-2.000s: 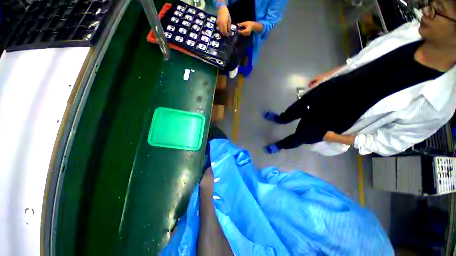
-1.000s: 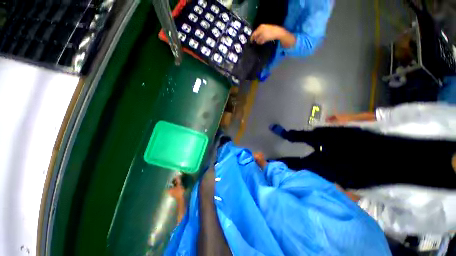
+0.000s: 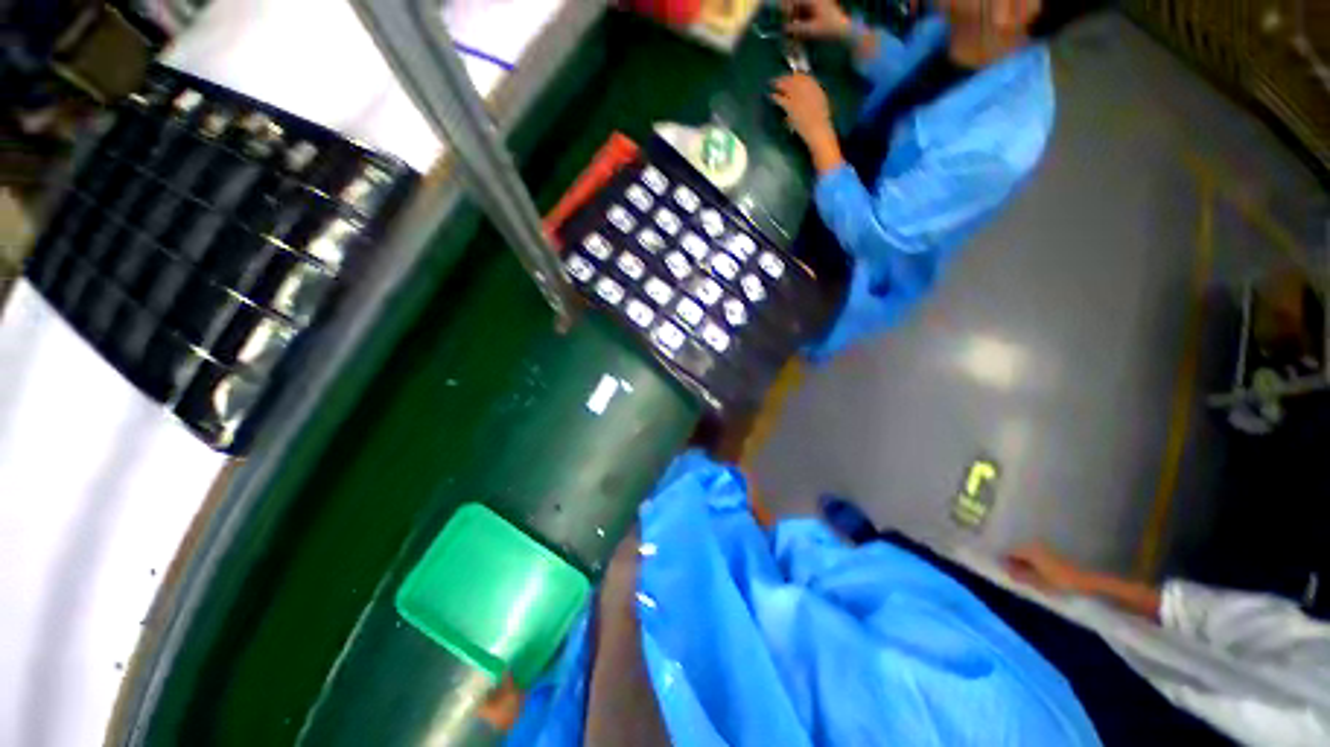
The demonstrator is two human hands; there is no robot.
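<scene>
The empty green tray (image 3: 493,591) lies tilted on the dark green bench, nearest in front of me. A bare hand, seemingly my left hand (image 3: 500,705), is small and blurred at the tray's lower edge, beside my blue smock; its fingers and anything in them are unclear. A small skin-toned patch (image 3: 760,505) shows beside the smock; I cannot tell whether it is my right hand. No other part that could be my right hand shows.
A black tray of white housings (image 3: 683,270) sits on a red bin (image 3: 595,183). A metal post (image 3: 474,153) stands before it. Black trays (image 3: 204,241) lie on the white shelf (image 3: 73,511). A blue-smocked person (image 3: 934,175) sits beyond; a white-sleeved person (image 3: 1254,628) is right.
The view has swung, so the green tray, housing tray and post appear lower. The hand by the green tray, absent at first, now touches or overlaps its lower edge. The neighbour's hands are off the housing tray.
</scene>
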